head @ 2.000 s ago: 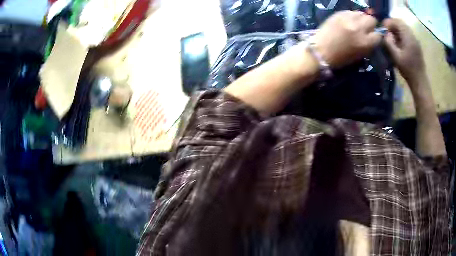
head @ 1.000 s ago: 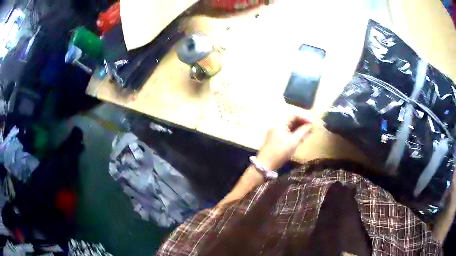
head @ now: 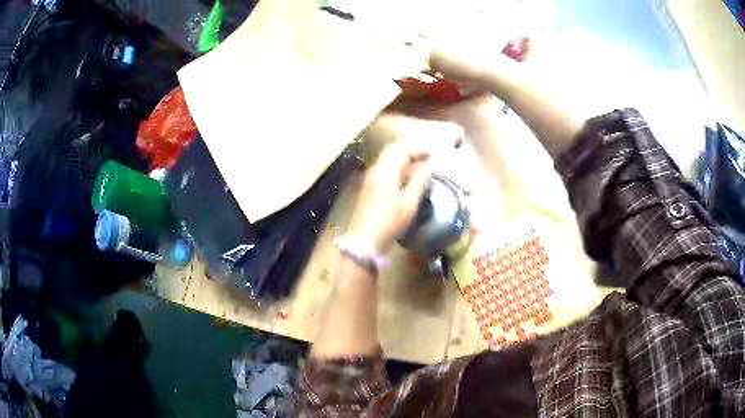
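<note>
My left hand (head: 390,192), with a bracelet at the wrist, is blurred beside a round metal-and-glass container or tape roll (head: 443,214); whether it grips it is unclear. My right arm reaches far forward over the table, and my right hand (head: 425,54) is washed out by glare near a red tray (head: 441,88), its fingers hard to make out. A sticker sheet (head: 513,286) with rows of small red labels lies close to my body, right of the container.
A large pale card (head: 286,106) lies left of the tray, over dark material (head: 216,212). A red bag-like thing (head: 167,131), a green cylinder (head: 131,192) and a blue-white round object (head: 112,231) are at the left. Glossy black plastic (head: 729,155) shows at the right edge.
The view has swung left, so the phone is out of sight and the black bundle is mostly out. My left hand has moved from the table's front to the container. My right arm now reaches forward.
</note>
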